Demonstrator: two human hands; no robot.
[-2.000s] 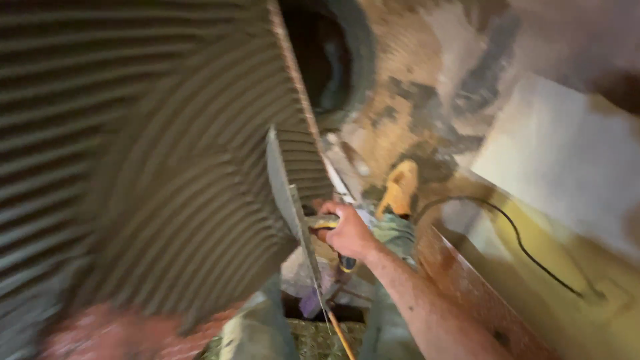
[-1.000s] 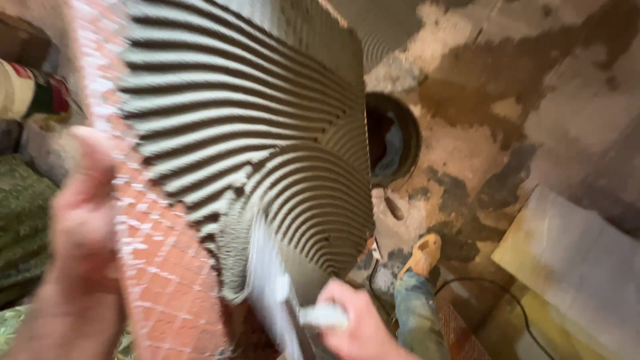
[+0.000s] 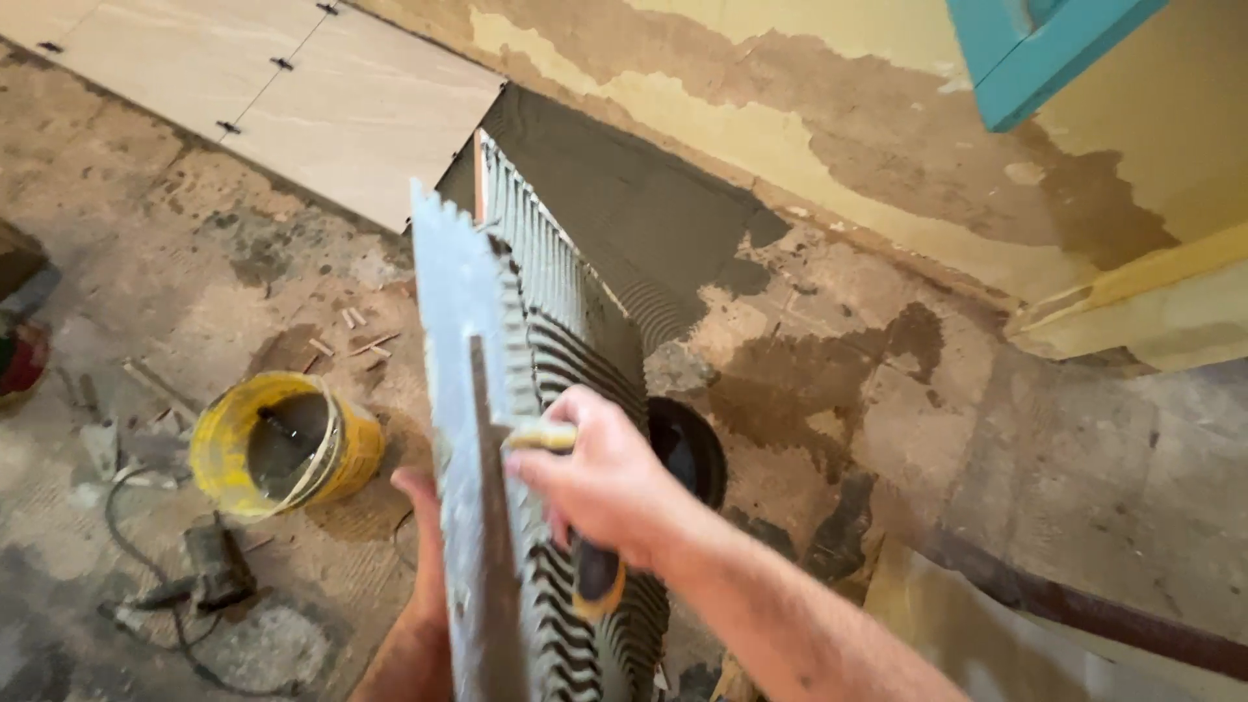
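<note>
My right hand (image 3: 609, 478) grips the handle of a notched steel trowel (image 3: 458, 390), whose long blade stands nearly upright along the left part of a tile's coated back. The tile (image 3: 575, 361) is tilted on edge, with ridged grey adhesive across its back. My left hand (image 3: 419, 546) is at the tile's left side, partly hidden behind the trowel blade; its thumb shows, but its hold on the tile is hidden. Beyond the tile, grey adhesive (image 3: 624, 195) is spread on the floor beside laid beige tiles (image 3: 361, 117) with dark spacers between them.
A yellow bucket (image 3: 361, 448) holding grey mix stands at the left. Below it lies a corded power tool (image 3: 216, 565). A black round tub (image 3: 697, 453) is behind the tile. A patchy yellow wall (image 3: 877, 127) with a turquoise frame (image 3: 1063, 58) rises at the upper right.
The coated tile face has turned from broad to narrow in view, and the trowel is now upright along it. The view has swung to show the laid tiles and bucket.
</note>
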